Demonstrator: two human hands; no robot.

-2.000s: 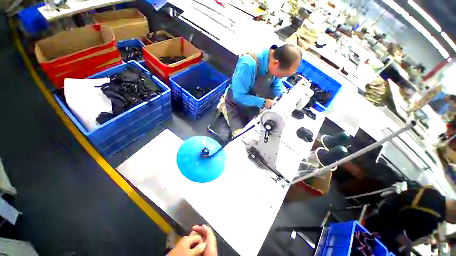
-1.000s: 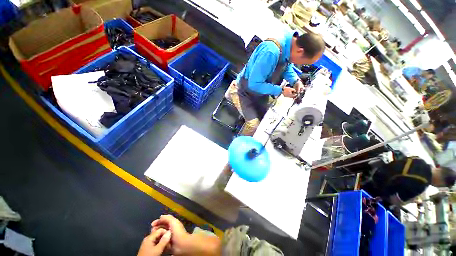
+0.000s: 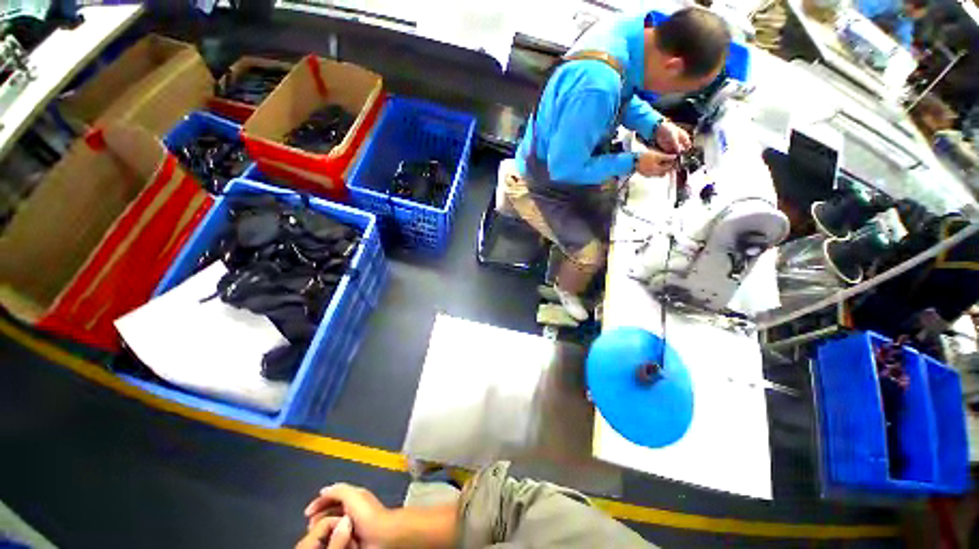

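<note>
My right hand (image 3: pixel 363 515) is at the bottom edge, its forearm coming in from the right under a rolled grey-green sleeve. My left hand (image 3: pixel 325 533) is against it, mostly cut off by the bottom edge. The fingers of both are curled together, and no object shows in them. In front, a blue disc (image 3: pixel 640 388) sits over the near end of a white machine table (image 3: pixel 719 450). A white sewing machine (image 3: pixel 741 231) stands behind it. A seated person in a blue top (image 3: pixel 585 123) bends over small dark work at the machine.
A blue crate (image 3: pixel 341 354) holds black parts and a white sheet (image 3: pixel 220 338). Red-taped cartons (image 3: pixel 311 161) and a smaller blue crate (image 3: pixel 435 231) stand behind it. A pale low surface (image 3: pixel 472 391) lies ahead. A yellow lane line (image 3: pixel 349 450) crosses the floor. Blue crates (image 3: pixel 859 418) stand right.
The view has turned and moved nearer. The disc and machine now appear further right, and the pale low surface shows apart from the machine table. My hands stay clasped low in the picture.
</note>
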